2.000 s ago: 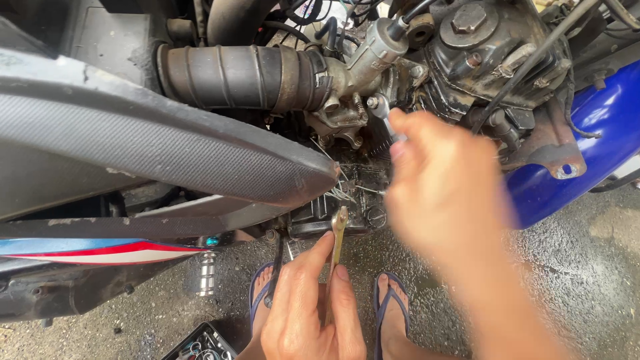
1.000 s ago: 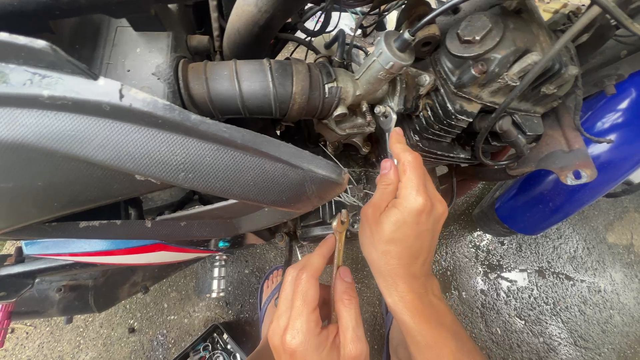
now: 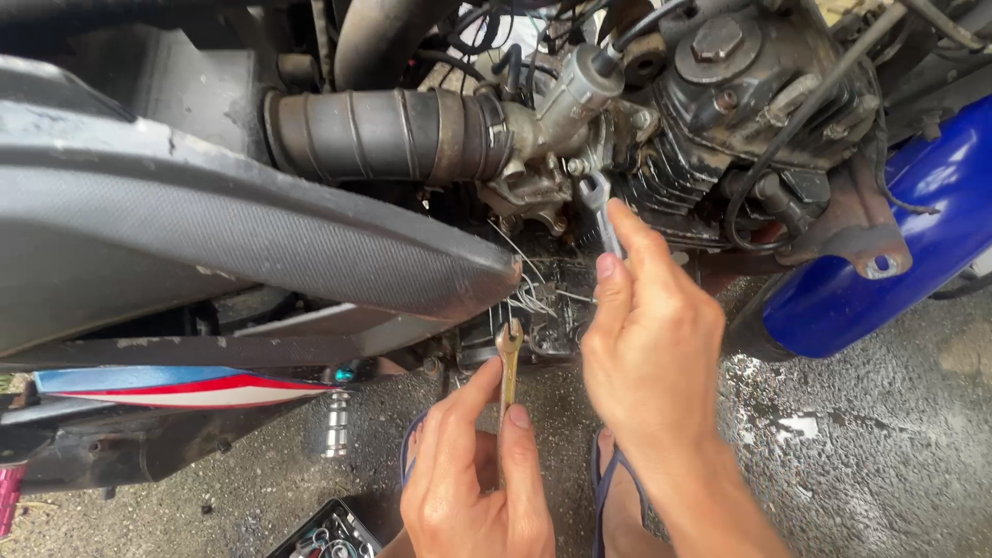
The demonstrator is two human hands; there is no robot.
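Note:
My right hand (image 3: 651, 341) grips a silver open-end wrench (image 3: 601, 209), its jaw just below a small bolt (image 3: 576, 166) beside the carburetor (image 3: 546, 128); whether they touch I cannot tell. Lower and to the left, my left hand (image 3: 477, 473) holds a second, brass-toned open-end wrench (image 3: 509, 360) upright between thumb and fingers, jaw up and touching nothing. A ribbed black rubber intake hose (image 3: 380, 136) joins the carburetor from the left. The finned engine cylinder (image 3: 666, 174) lies to its right.
A worn grey plastic fairing (image 3: 256, 232) spans the left, its tip near loose thin wires (image 3: 535, 298). A blue fender (image 3: 891, 240) is at right. Black cables (image 3: 806, 116) cross the engine. A tray of small metal parts (image 3: 329, 535) sits on wet concrete, near sandaled feet (image 3: 620, 496).
The silver wrench has shifted from the bolt to just below it. My right hand was blurred two seconds ago and is sharper now. The left hand keeps hold of its wrench in about the same place.

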